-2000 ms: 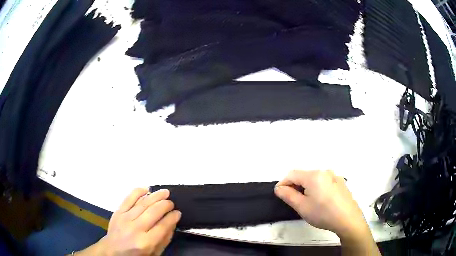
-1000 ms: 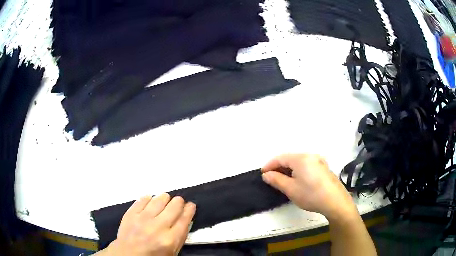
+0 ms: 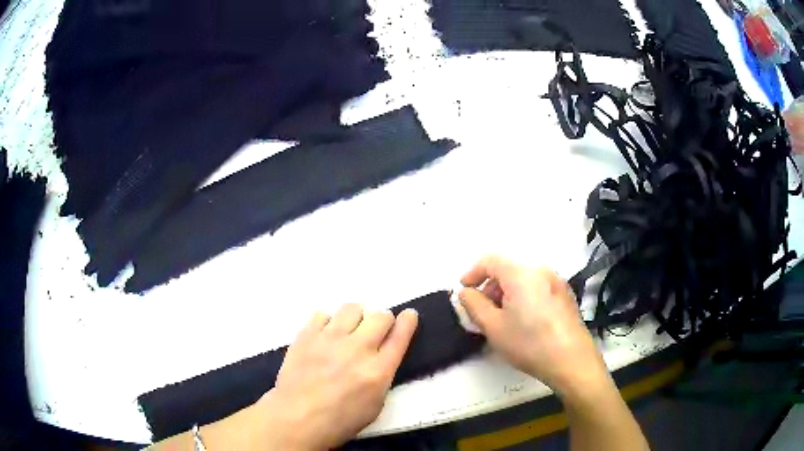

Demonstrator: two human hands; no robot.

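A long black fabric band (image 3: 216, 385) lies at a slant along the near edge of the white table. My left hand (image 3: 339, 374) lies palm down over its middle, fingers close together, holding it against the table. My right hand (image 3: 520, 321) pinches at the band's right end with thumb and forefinger; a small whitish patch shows at the fingertips and I cannot tell what it is. The right hand hides the band's far right end. A narrow black strip shows just beyond that hand, towards the tangle of narrow black strips (image 3: 688, 203).
A large uneven stack of black bands (image 3: 203, 79) lies beyond my hands, with one band (image 3: 291, 189) angled at its near side. More black bands (image 3: 529, 26) lie at the far right, a dark bundle (image 3: 18, 264) at the left edge. Red-and-clear bags (image 3: 763, 37) and blue sheets (image 3: 765, 79) lie far right.
The view has swung to the right. My left hand has moved along the band from its left end to its middle, closer to my right hand. The band now lies more slanted in view.
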